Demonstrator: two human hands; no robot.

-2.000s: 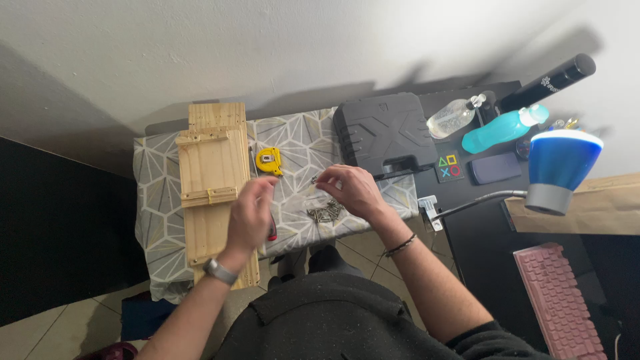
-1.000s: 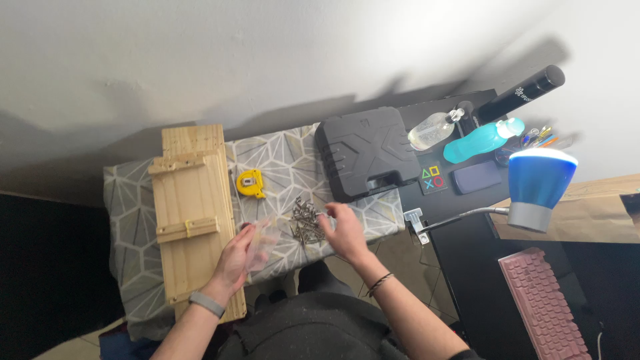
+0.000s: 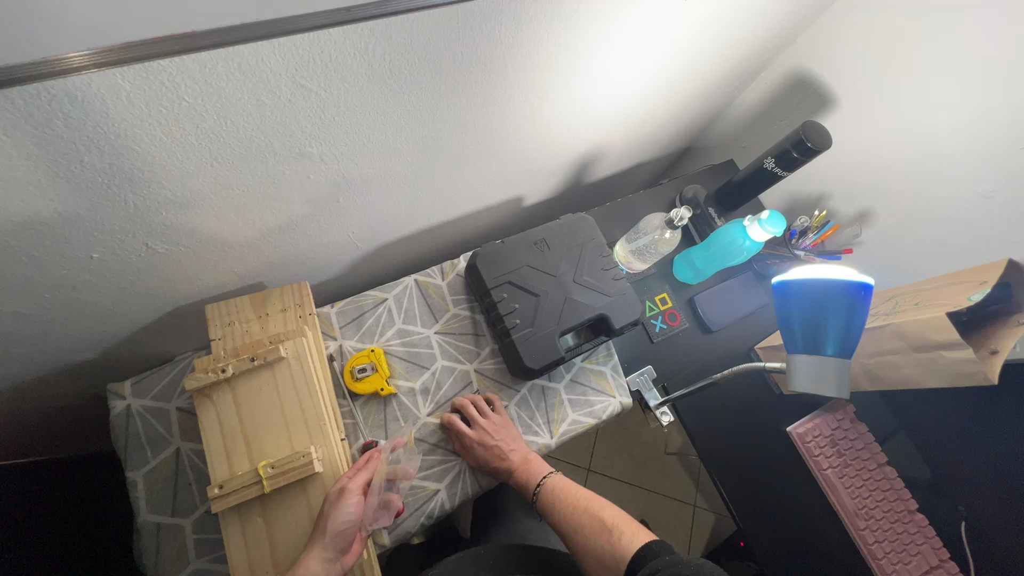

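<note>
My left hand [image 3: 348, 506] holds a clear plastic bag [image 3: 392, 480] beside the wooden boards. My right hand [image 3: 486, 436] rests palm down on the patterned cloth, its fingers curled over a small pile of metal screws [image 3: 478, 393] that is mostly hidden. A screwdriver [image 3: 352, 400] lies between the boards and my hands, its red handle partly behind the bag. Just right of its shaft sits a yellow tape measure [image 3: 369, 371]. Stacked wooden boards [image 3: 264, 416] with short cross battens lie at the left, and a yellow band circles part of the lower batten [image 3: 266, 478].
A black tool case [image 3: 552, 292] lies behind my right hand. On the dark desk stand a clear bottle [image 3: 650, 240], a turquoise bottle [image 3: 724, 248], a blue clip lamp [image 3: 824, 320], a dark case [image 3: 730, 302], a pink keyboard [image 3: 876, 488] and a paper bag [image 3: 928, 328].
My right hand has come down over the screws, which lay visible in a pile one second ago. The left hand still holds the bag. The view has shifted.
</note>
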